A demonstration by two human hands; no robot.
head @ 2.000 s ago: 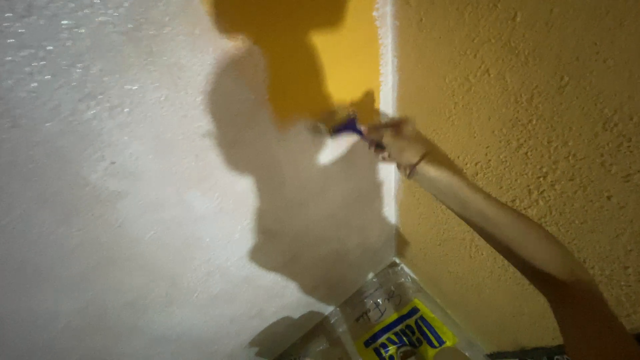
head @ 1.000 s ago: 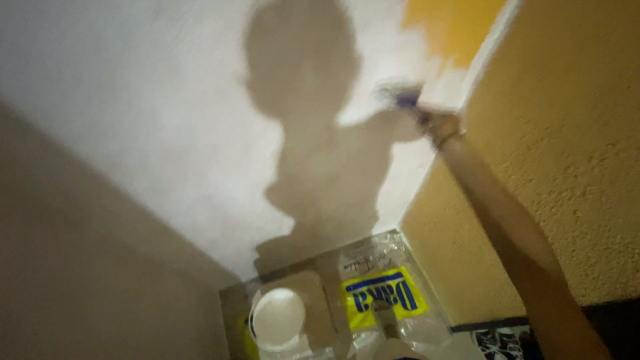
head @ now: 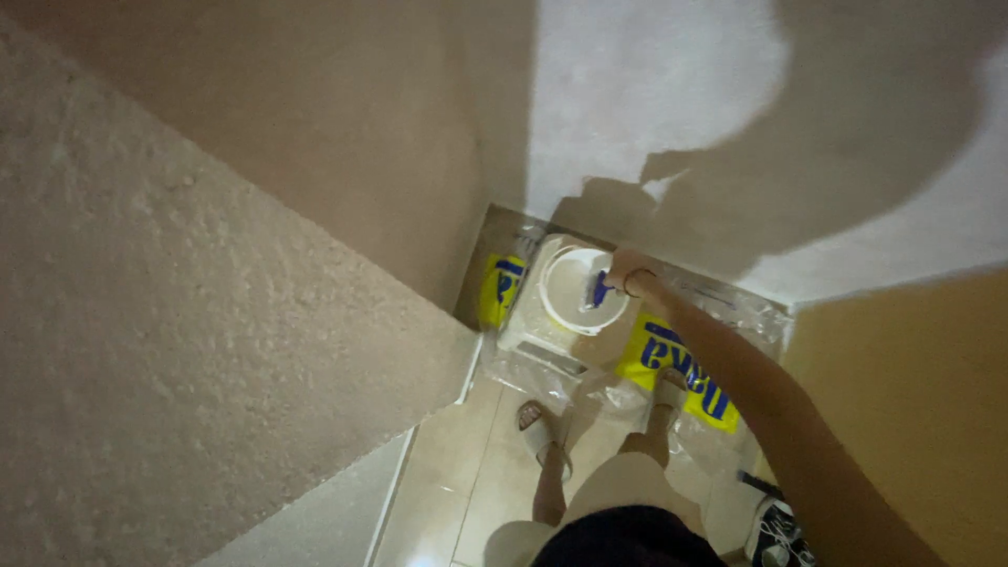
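Note:
My right hand (head: 630, 272), with a thin band at the wrist, grips a paintbrush with a blue handle (head: 602, 289). The brush is over the mouth of a round white bucket (head: 553, 309), its bristle end inside the rim; whether it touches the paint I cannot tell. Under the bucket is a pale stool or step (head: 524, 335), standing on clear plastic sheeting. My left hand is out of view.
Plastic sheeting with yellow and blue print (head: 642, 350) covers the corner floor. My sandaled feet (head: 543, 433) are near its edge. A black-and-white shoe (head: 778, 531) lies lower right. A white wall (head: 654, 79), a yellow wall (head: 906, 378) and a rough wall edge (head: 315, 315) enclose the spot.
My right hand and the brush have come down from the white wall beside the yellow patch to the bucket. The view has tilted down to the floor.

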